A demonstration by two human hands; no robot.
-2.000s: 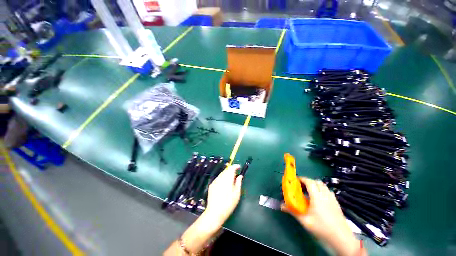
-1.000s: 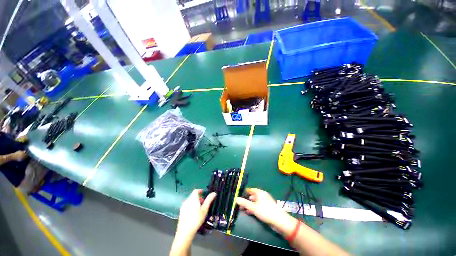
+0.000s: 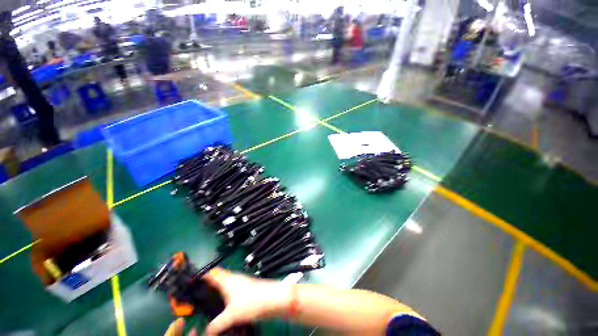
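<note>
A blurred black bundle of wire harnesses (image 3: 206, 296) is at the bottom, left of centre. My right hand (image 3: 246, 298) comes in from the right and grips it. The orange tie gun (image 3: 178, 261) shows in parts behind and below the bundle, mostly hidden by it. My left hand (image 3: 176, 327) shows only as fingertips at the bottom edge, below the bundle; its grip is cut off. The main harness pile (image 3: 252, 210) lies just beyond my right hand.
A second, smaller harness pile (image 3: 377, 172) lies against a white paper sheet (image 3: 360, 143) at the right. A blue tote (image 3: 167, 141) stands behind the main pile. An open carton (image 3: 98, 262) is at the left. The table's curved edge runs down the right side.
The view has swung right, bringing the second pile and paper in. The harness group from the near edge is lifted in my right hand over the gun. My left hand is mostly out of view.
</note>
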